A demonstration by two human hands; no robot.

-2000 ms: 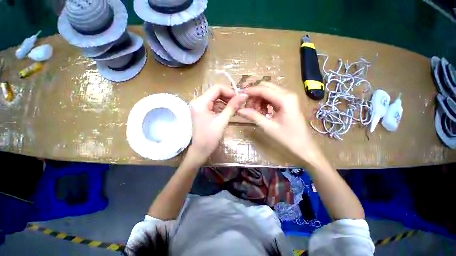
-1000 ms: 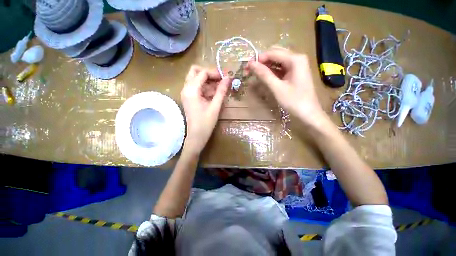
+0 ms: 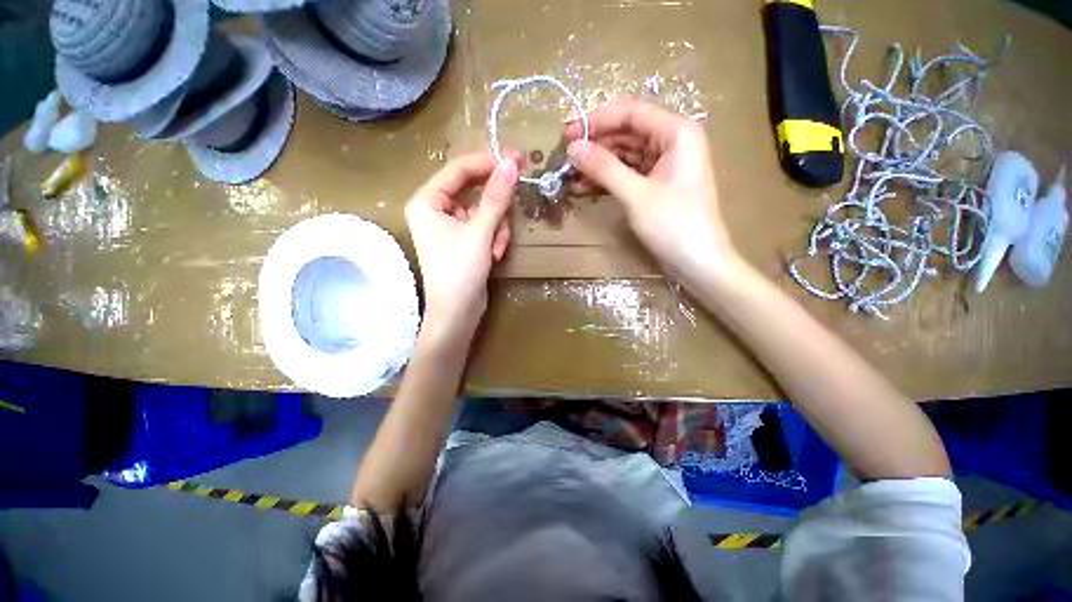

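A white-grey cord is bent into a loop with a knot at its near side. My left hand pinches the loop's left side between thumb and fingertips. My right hand pinches its right side. The loop is held over the dark-stained cardboard. A pale hat lies upside down to the left of my left hand, its round hollow facing up.
Stacked grey hats stand at the back left. A black-yellow tool, tangled cords and white bottles lie at the right. Small white bottles and yellow tubes lie far left. A blue bin is below the table edge.
My hands were close together at the knot; they have moved apart and the cord now shows as an open loop. The view has shifted, so the tool and hats sit nearer the picture's edges.
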